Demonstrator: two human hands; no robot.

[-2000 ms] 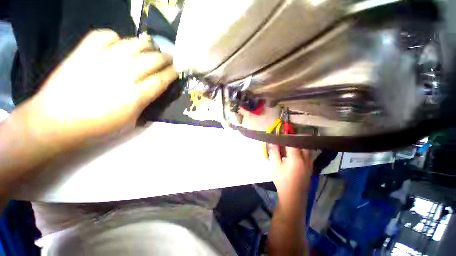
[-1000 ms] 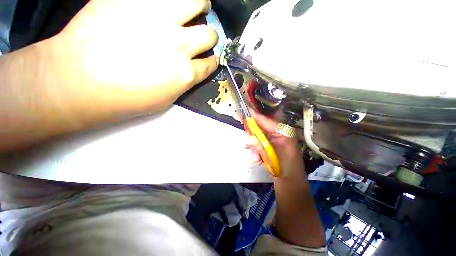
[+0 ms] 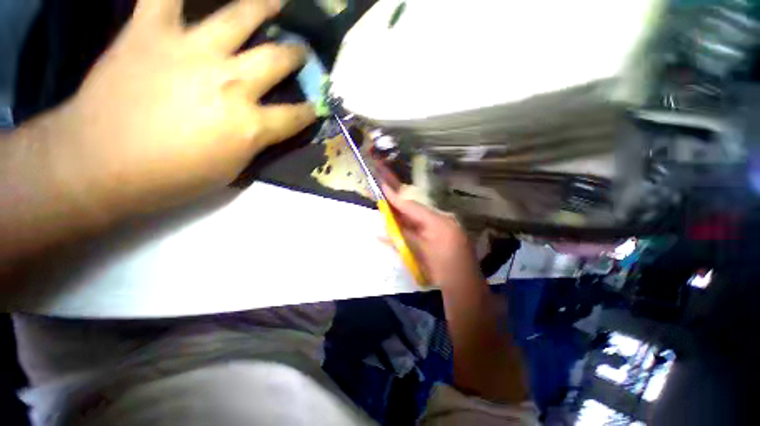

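Observation:
My right hand [image 3: 429,237] holds the scissors [image 3: 402,241] by the yellow handle. Their blades point up and left to the needle area under the left end of the sewing machine head [image 3: 500,58]. My left hand [image 3: 183,108] lies spread, fingers apart, over black fabric [image 3: 62,62] left of the needle. A small piece of light blue fabric [image 3: 310,75] shows between its fingertips and the machine head. The presser foot and needle are too blurred to make out. Whether the blades touch cloth cannot be told.
The white table [image 3: 167,262] lies below my left hand, its front edge by my lap. A worn yellowish patch [image 3: 340,169] is on the machine bed. Blue crates [image 3: 533,333] with cloth are below the table at the right.
Two seconds ago the scissors lay further right under the machine head; my right hand has since brought them to the needle area. Since one second ago, my left fingers have spread and moved left.

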